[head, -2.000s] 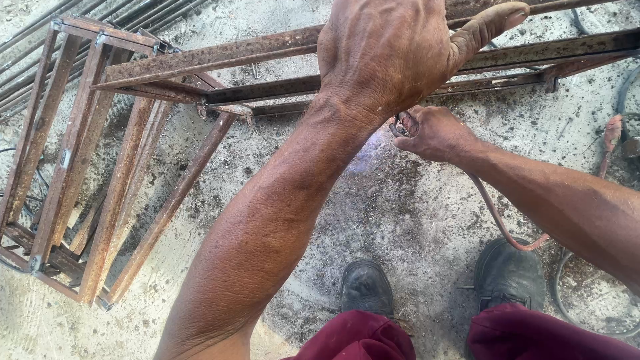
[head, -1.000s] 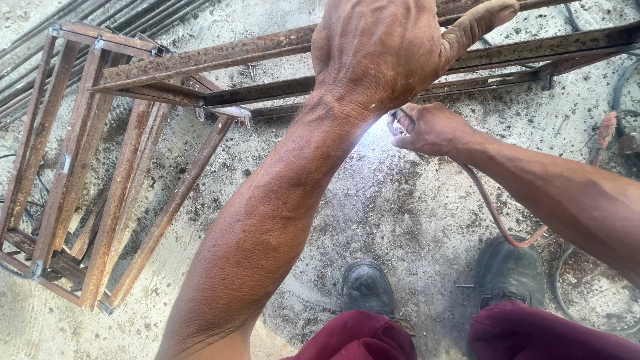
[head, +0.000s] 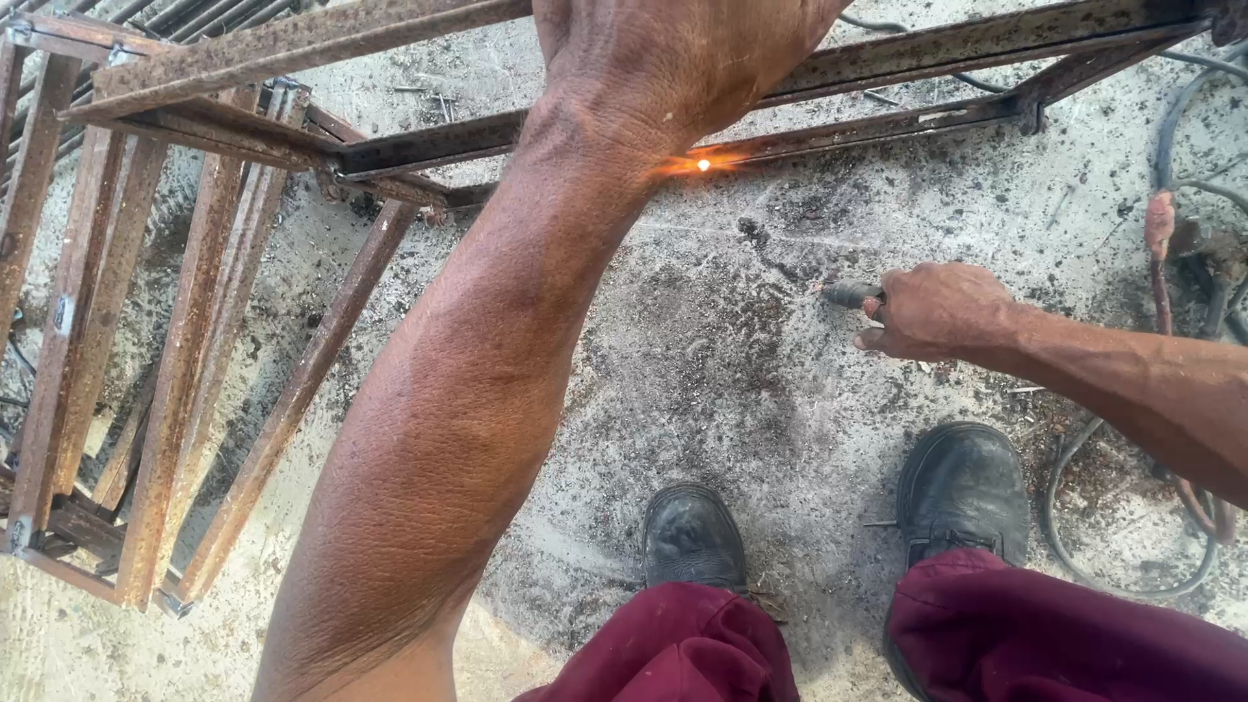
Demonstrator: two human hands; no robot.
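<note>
My left hand (head: 673,58) is at the top middle, over the rusty steel angle-iron frame (head: 907,58); its fingers run out of view, so its grip is hidden. A small orange glow shines on the lower bar beside my left wrist. Lower and to the right, my right hand (head: 931,312) is closed around the dark handle of a welding electrode holder (head: 853,294), whose tip points left over the concrete. My right hand is apart from the frame.
Rusty angle-iron frames (head: 195,341) stand at the left, with long steel bars (head: 205,19) behind them. Cables (head: 1063,517) and a reddish connector (head: 1160,224) lie at the right. My dark boots (head: 694,536) are on the stained concrete floor (head: 721,390).
My right hand has moved down and to the right, away from the frame. The bluish-white light near it is gone, and an orange glow shows on the bar.
</note>
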